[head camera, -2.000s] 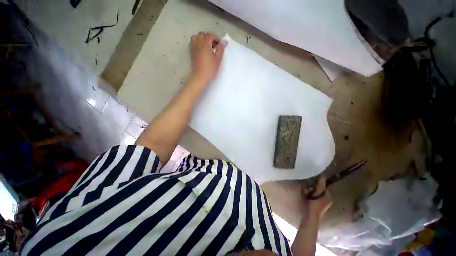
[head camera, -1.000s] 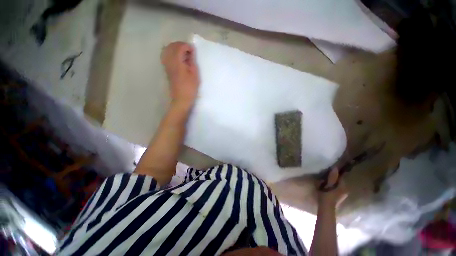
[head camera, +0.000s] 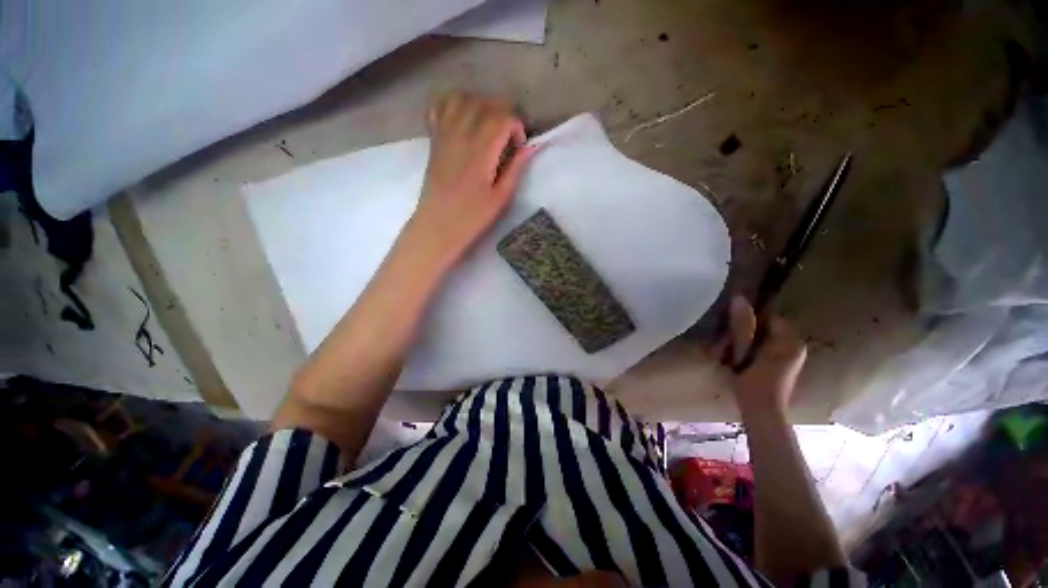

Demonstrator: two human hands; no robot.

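Observation:
A white cut piece [head camera: 678,236] lies flat on the table, its rounded end to the right. A grey-brown speckled stone weight [head camera: 565,280] lies tilted on it. My left hand [head camera: 474,155] is at the piece's far edge near the pointed corner, thumb and fingertips pinching the edge. My right hand [head camera: 768,354] holds dark tailor's shears [head camera: 804,239] by the loop handles, right of the rounded end. The blades point away from me and look closed; they do not touch the piece.
The worn beige table [head camera: 644,69] carries thin threads and small dark scraps. A large white sheet [head camera: 172,92] lies at the far left. Crumpled translucent sheeting [head camera: 977,310] is at the right edge. Dark cords [head camera: 75,247] lie at the left. A red object [head camera: 713,482] is below the near edge.
The view has turned, and the piece and weight now lie at a different angle. My left hand has gone from the piece's far left corner to the edge near the rounded end. The shears remain in my right hand.

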